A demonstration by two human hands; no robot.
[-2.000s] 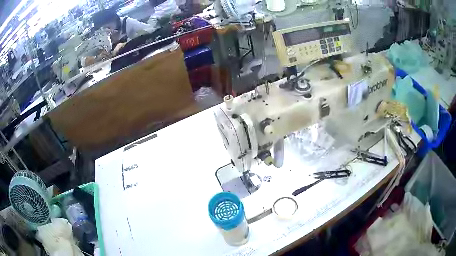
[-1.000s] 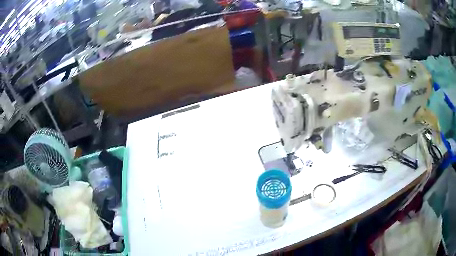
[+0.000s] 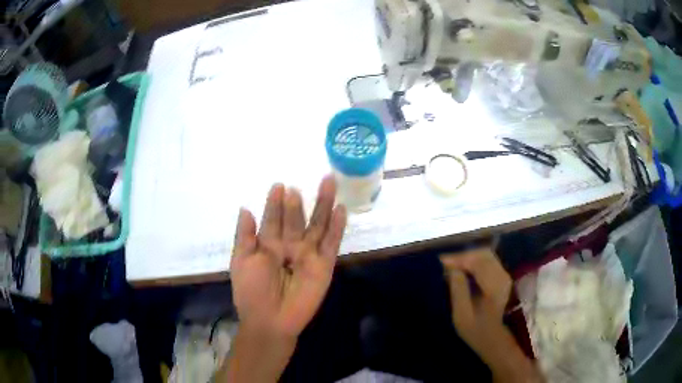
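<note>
My left hand (image 3: pixel 286 258) is held palm up at the table's front edge, fingers apart, with a small dark speck on the palm. My right hand (image 3: pixel 478 288) is lower right, in front of the table edge, fingers curled and blurred; whether it holds anything cannot be told. A bottle (image 3: pixel 357 158) with a blue slotted lid stands upright on the white table (image 3: pixel 224 164), just behind my left fingertips. A white tape roll (image 3: pixel 446 175) lies right of the bottle.
The sewing machine (image 3: pixel 508 34) stands at the back right. Black thread snips (image 3: pixel 529 151) lie near it. A green basket (image 3: pixel 134 161) with cream cloth (image 3: pixel 69 183) and a fan (image 3: pixel 35 103) are at the left. More cream cloth (image 3: pixel 576 322) is at the lower right.
Both hands have come into view from below. The view has tilted down, so the table and bottle show higher and the control panel is out of the picture.
</note>
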